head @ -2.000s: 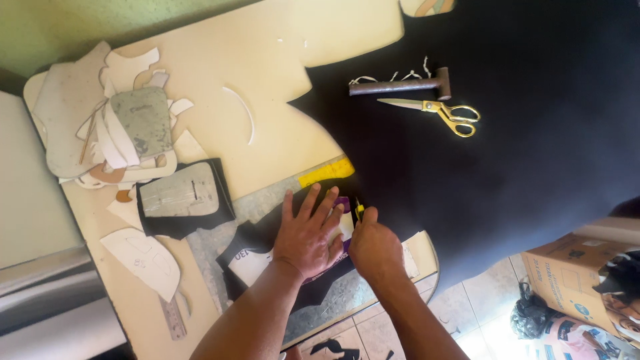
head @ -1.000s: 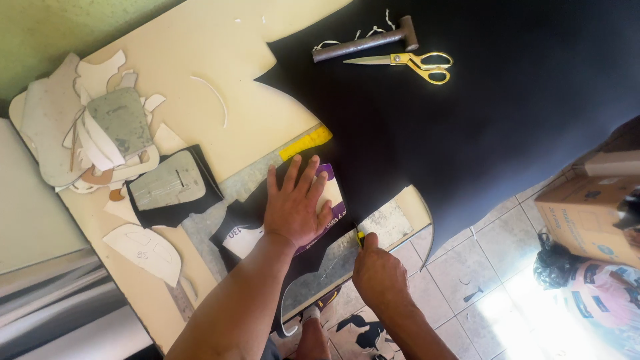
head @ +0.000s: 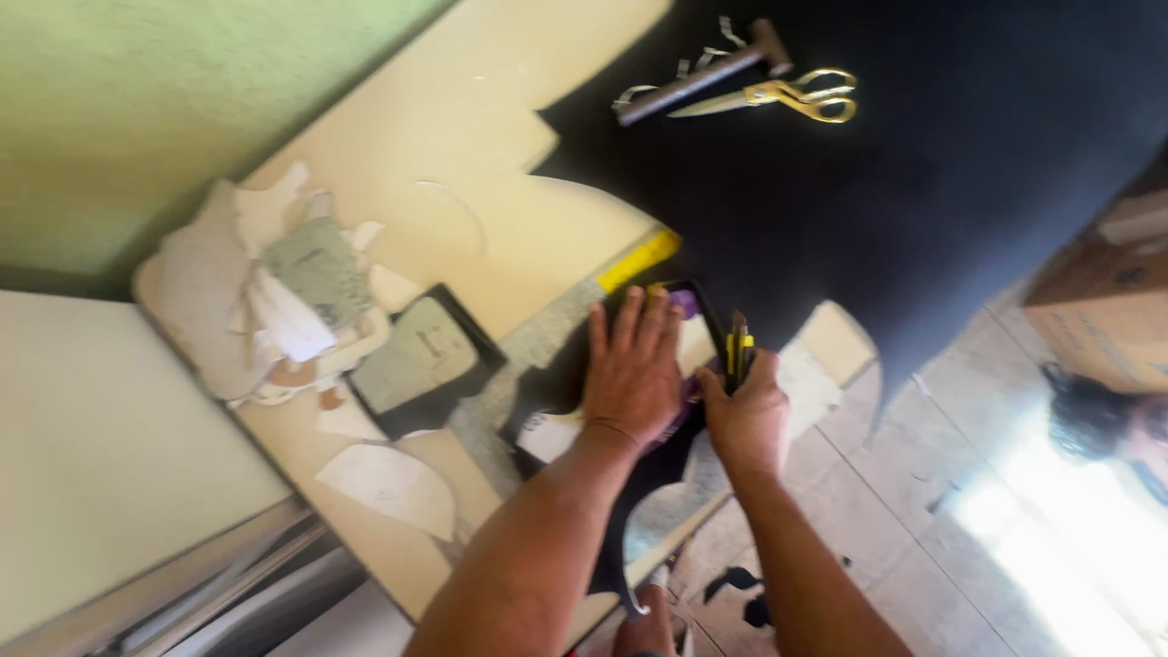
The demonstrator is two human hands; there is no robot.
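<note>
My left hand (head: 634, 370) lies flat, fingers spread, on a white and purple printed card template (head: 695, 339) over a piece of black sheet material (head: 657, 474). In my right hand (head: 750, 411) is a black and yellow utility knife (head: 739, 351), its blade pointing up and away beside the template's right edge. Under the black piece lies a grey cutting board (head: 497, 438) with a yellow strip (head: 641, 260) at its far edge. The large black sheet (head: 912, 201) spreads to the right, with gold-handled scissors (head: 785, 96) and a hammer (head: 698, 82) on it.
Card patterns and scraps (head: 319, 265) are piled on the cream table (head: 401, 119) at left. Nearer are a grey template on black material (head: 420, 356) and a white pattern piece (head: 392, 484). A cardboard box (head: 1104, 319) stands on the tiled floor at right, near a person's head (head: 1090, 411).
The black piece under my left hand now shows a gap between it and the large sheet. My right hand has lifted the knife, whose blade now points away. The view has turned.
</note>
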